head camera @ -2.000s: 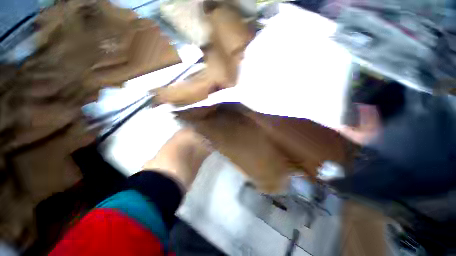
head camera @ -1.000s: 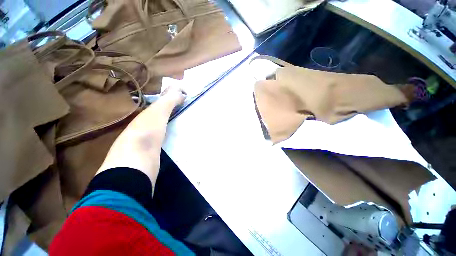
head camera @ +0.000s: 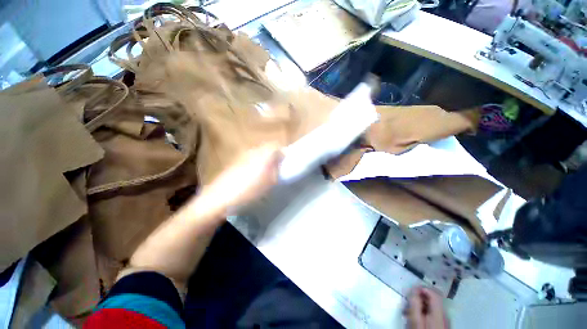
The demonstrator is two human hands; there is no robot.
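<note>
My left hand (head camera: 260,173) is blurred and holds a tan-brown bag panel (head camera: 238,128) by its edge, with a white strip or backing (head camera: 328,141) turned up beyond the fingers. My right hand (head camera: 426,310) is low beside the machine bed, cut off by the bottom edge; its finger state is unclear. Another brown panel (head camera: 418,199) with white backing (head camera: 418,164) lies over the white table at the sewing machine's metal bed (head camera: 412,247). The needle area is not clearly visible.
Brown bag pieces with loop handles (head camera: 129,167) are heaped at left. The white table (head camera: 315,257) runs diagonally. A dark gap separates it from another table holding a sewing machine (head camera: 534,54). A flat beige piece (head camera: 315,32) lies at the top. The dark machine head (head camera: 553,225) stands at right.
My left hand has moved right from the pile's edge, pulling a brown panel over the table. My right hand shows more at the bottom. The panel at the machine is still there.
</note>
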